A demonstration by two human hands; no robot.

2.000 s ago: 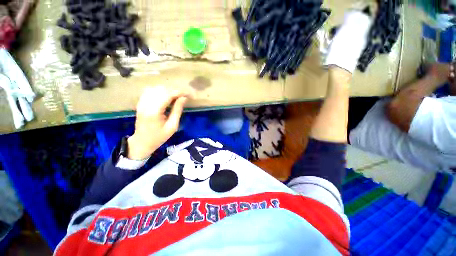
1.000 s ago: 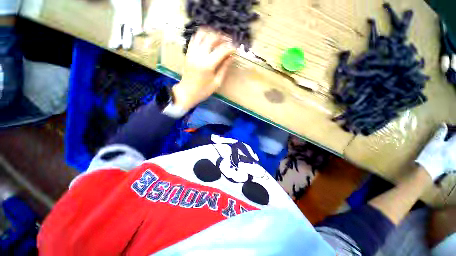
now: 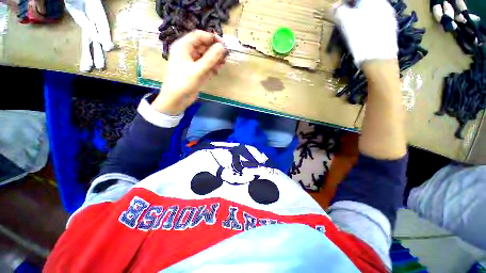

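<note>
My left hand point(image 3: 189, 72) is bare, with thumb and fingers curled close together, just in front of the heap of short dark parts point(image 3: 194, 16). Whether it pinches a small piece is unclear. My right hand point(image 3: 367, 32), in a white knit glove, reaches over the heap of long black parts point(image 3: 410, 40) and covers part of it. Its fingertips are blurred near the top edge, so any part in them cannot be made out. A small green dish point(image 3: 283, 40) sits on the cardboard point(image 3: 256, 24) between the heaps.
White gloves point(image 3: 93, 34) lie at the table's left. Another dark heap point(image 3: 466, 96) and white-gloved fingertips point(image 3: 447, 11) are at the far right. Below the table edge are a blue bin point(image 3: 61, 138) and an orange-brown tray point(image 3: 343, 160). A person's grey sleeve point(image 3: 453, 194) is close on the right.
My view has swung. My gloved right hand has moved from the table's right front edge onto the long-part heap. My left hand has drawn back from the short-part heap, its fingers now curled.
</note>
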